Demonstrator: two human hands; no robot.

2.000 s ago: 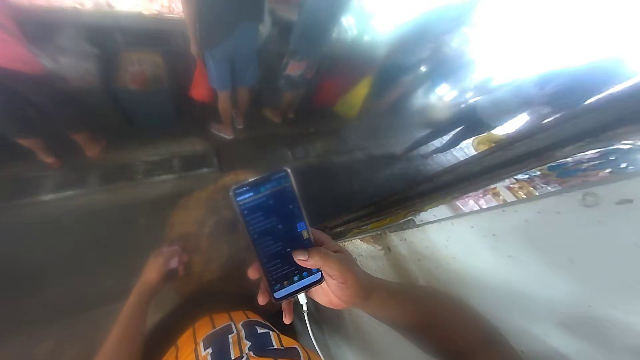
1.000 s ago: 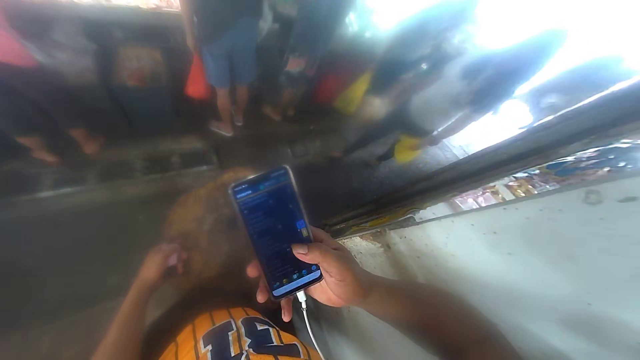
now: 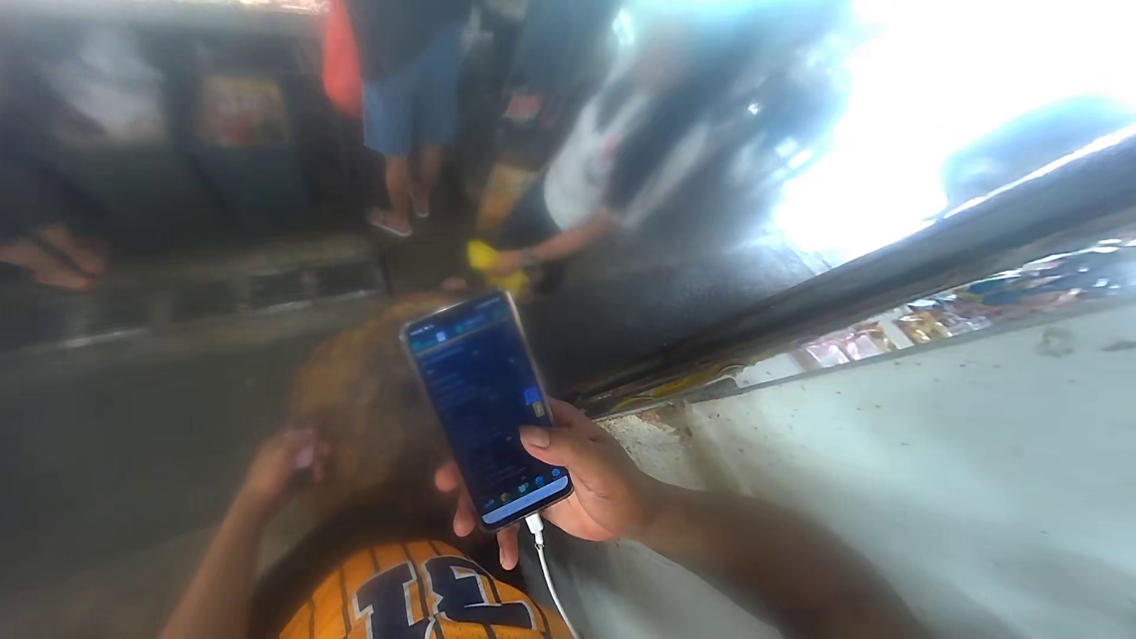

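Note:
A smartphone (image 3: pixel 484 399) with a dark blue lit screen lies in my right hand (image 3: pixel 590 470), whose thumb rests on the right part of the screen while the fingertips show at its left edge. From the phone's bottom edge a white charging cable (image 3: pixel 543 550) runs downward. My left hand (image 3: pixel 288 461) hangs to the left of the phone, apart from it, with curled fingers; blur hides whether it holds anything. Below the phone is an orange striped garment (image 3: pixel 390 595) with dark figures.
A pale wall or ledge (image 3: pixel 887 444) fills the lower right, beside a dark rail (image 3: pixel 852 275). Ahead stand a person in blue shorts (image 3: pixel 413 98) by a red bag (image 3: pixel 340 62) and a person in a white top (image 3: pixel 577 177) with a yellow bag (image 3: pixel 488 262). A step edge (image 3: pixel 222 275) crosses the left.
The person with the yellow bag has moved left, to beyond the phone's top. My right hand still holds the phone, and my left hand has stayed about where it was.

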